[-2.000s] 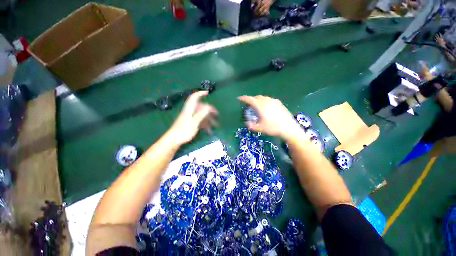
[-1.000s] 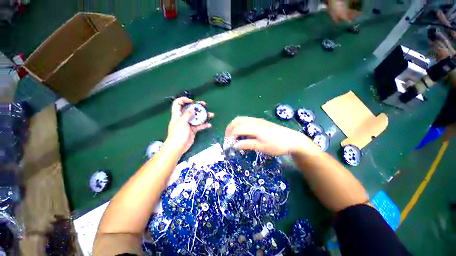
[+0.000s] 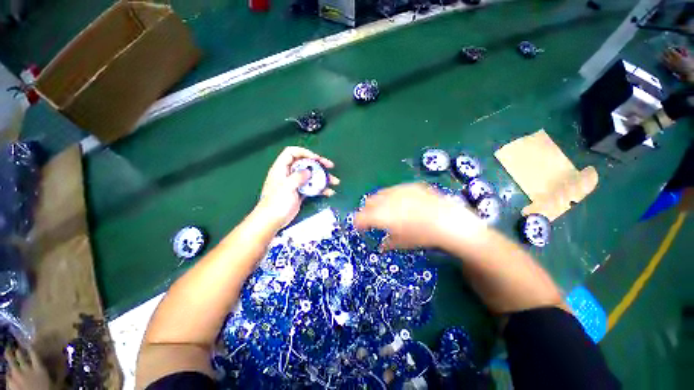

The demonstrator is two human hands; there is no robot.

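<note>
My left hand (image 3: pixel 283 183) holds a round white housing (image 3: pixel 311 177) with dark holes, its face turned up, above the green belt. My right hand (image 3: pixel 396 217) is blurred, fingers pointing down at the upper edge of the heap of blue circuit boards (image 3: pixel 327 305); its fingertips are partly hidden, so I cannot tell whether it grips a board. The boards lie tangled with thin pale wires on a white sheet (image 3: pixel 141 327). Several loose housings (image 3: pixel 466 166) lie right of my right hand. One more housing (image 3: pixel 189 242) lies left of my left forearm.
Partly assembled units (image 3: pixel 366 91) sit spaced along the green belt (image 3: pixel 228 175). A notched cardboard piece (image 3: pixel 544 171) lies at right, near a black and white fixture (image 3: pixel 620 107). An open carton (image 3: pixel 114 72) stands upper left. A neighbour's hand (image 3: pixel 27 373) shows lower left beside dark parts (image 3: pixel 87 354).
My left hand has taken hold of a housing since the oldest frame. My right hand has moved from the belt down to the board heap. The units on the belt have shifted up and right.
</note>
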